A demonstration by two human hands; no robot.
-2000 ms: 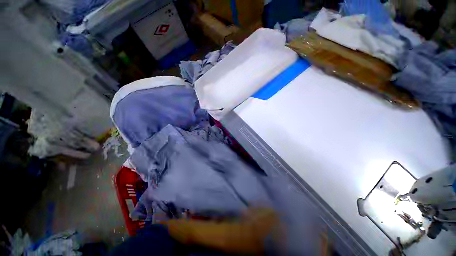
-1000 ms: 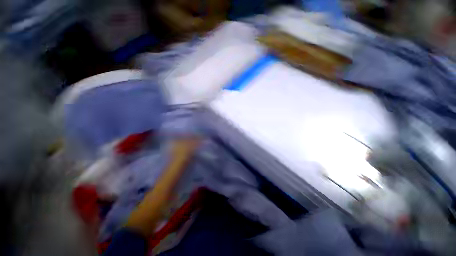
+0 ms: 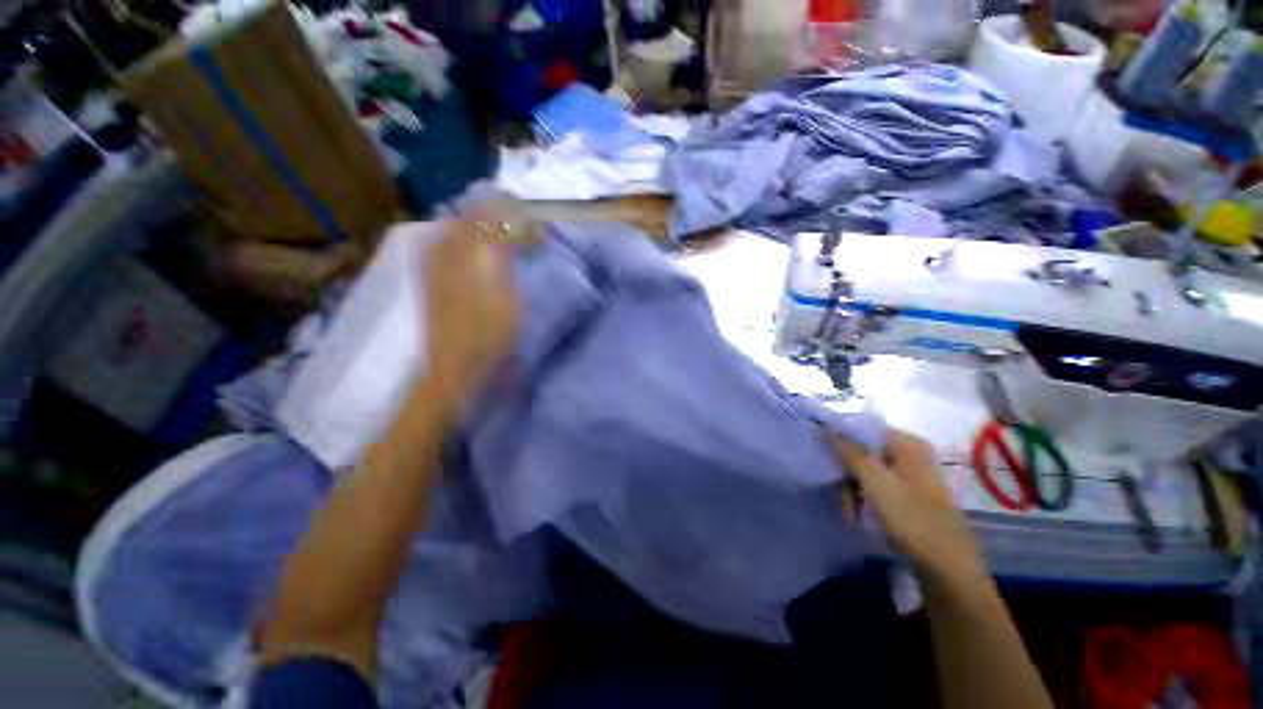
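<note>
A blue-grey garment [image 3: 651, 429] hangs spread between my hands over the near edge of the sewing table. My left hand [image 3: 471, 298], blurred, grips its upper left part. My right hand [image 3: 900, 492] pinches its right edge in front of the needle area. The white sewing machine [image 3: 942, 298] with a blue line stands to the right; its presser foot area [image 3: 838, 367] is brightly lit, just beyond the cloth. A small dark item shows at my right fingers, too blurred to name.
Scissors with red [image 3: 1003, 465] and green handles [image 3: 1046, 467] lie right of my right hand. A garment pile [image 3: 887, 139] lies behind the machine. A cardboard box [image 3: 256, 125] stands at upper left. A rounded white-rimmed holder with blue-grey cloth [image 3: 208, 554] is at lower left.
The view has swung right, bringing the whole machine and scissors into sight. My left hand has risen from the basket area with cloth; my right hand now shows, holding the garment's other side.
</note>
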